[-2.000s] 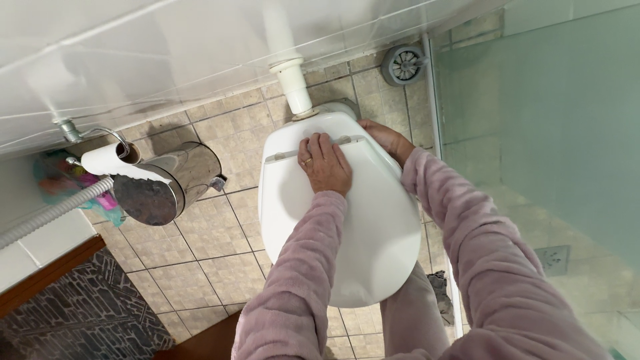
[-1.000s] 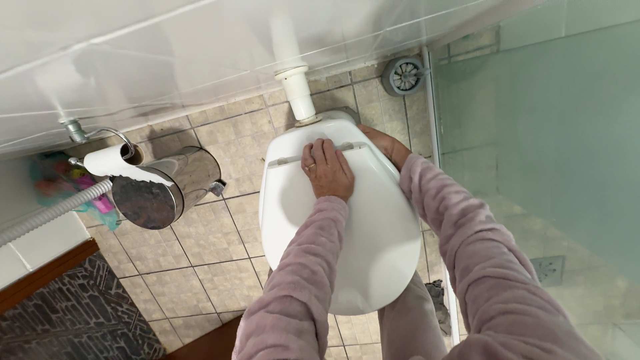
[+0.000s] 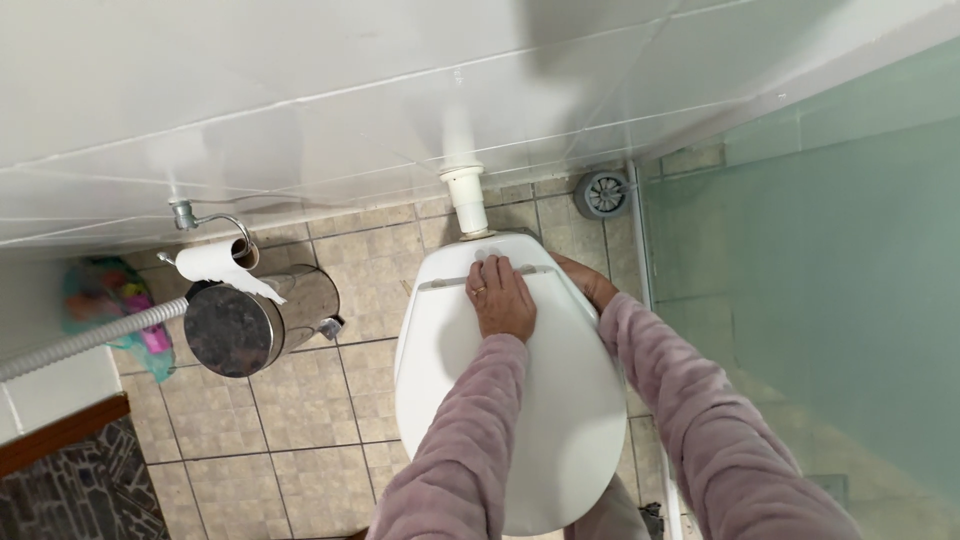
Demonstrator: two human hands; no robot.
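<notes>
A white toilet with its lid (image 3: 566, 420) down fills the middle of the view. My left hand (image 3: 504, 298), with a ring on one finger, rests palm down on the hinge area at the rear of the toilet seat (image 3: 442, 284), its fingertips just past the hinge bar. My right hand (image 3: 585, 281) reaches around the right rear edge of the toilet bowl; its fingers are hidden beneath the rim, so whether they hold anything does not show. Behind the bowl, a white flush pipe (image 3: 469, 201) runs into the tiled wall.
On the left are a metal pedal bin (image 3: 232, 330), a toilet paper roll (image 3: 214, 262) on its holder, a corrugated hose (image 3: 97, 339) and a bag of colourful items (image 3: 154, 337). A round grey brush holder (image 3: 601, 195) stands back right, beside a frosted glass shower panel (image 3: 817, 247).
</notes>
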